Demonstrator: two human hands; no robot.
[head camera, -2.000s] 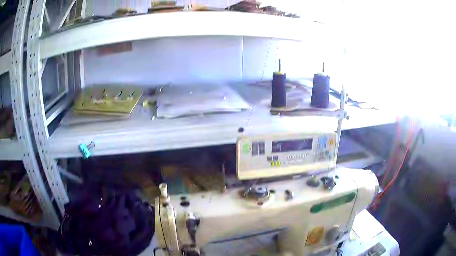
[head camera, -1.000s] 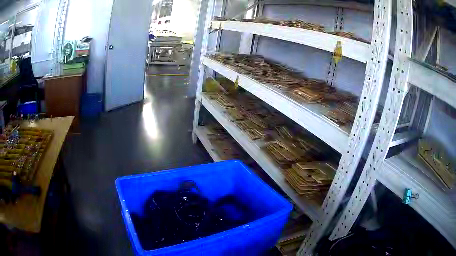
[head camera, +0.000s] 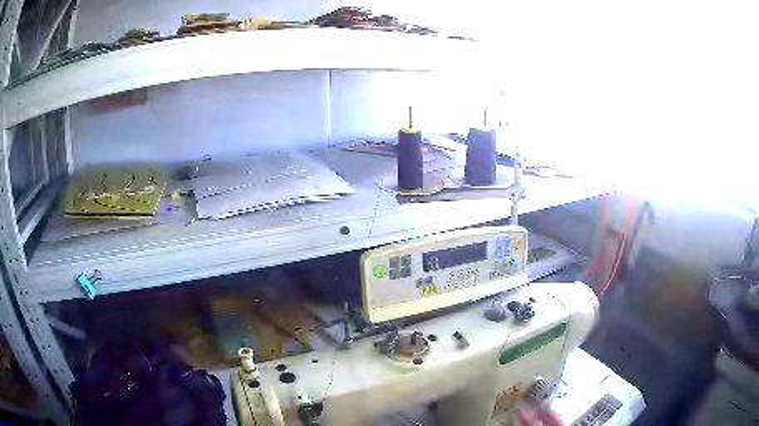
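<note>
The large cream industrial sewing machine (head camera: 449, 366) stands in front of me, with a green label on its head. Its lower part, needle and foot are cut off by the bottom edge. The control panel (head camera: 445, 279) sits above the head. My right hand (head camera: 539, 413) shows only as small, blurred fingers at the bottom edge, by the dial on the right part of the head. I cannot tell whether it holds anything. My left hand is out of the picture. A pile of dark workpieces (head camera: 146, 395) lies left of the machine.
Two dark thread cones (head camera: 409, 162) stand on the white shelf (head camera: 208, 251) behind the machine. Pale sheets (head camera: 266, 187) and a yellowish board (head camera: 115, 195) lie there too. A teal clip (head camera: 89, 284) grips its edge. Red cables (head camera: 617, 258) hang at the right.
The view swung left to the blue bin and shelves, then back to the machine. My right hand's fingers now show at the bottom edge; neither earlier frame shows a hand.
</note>
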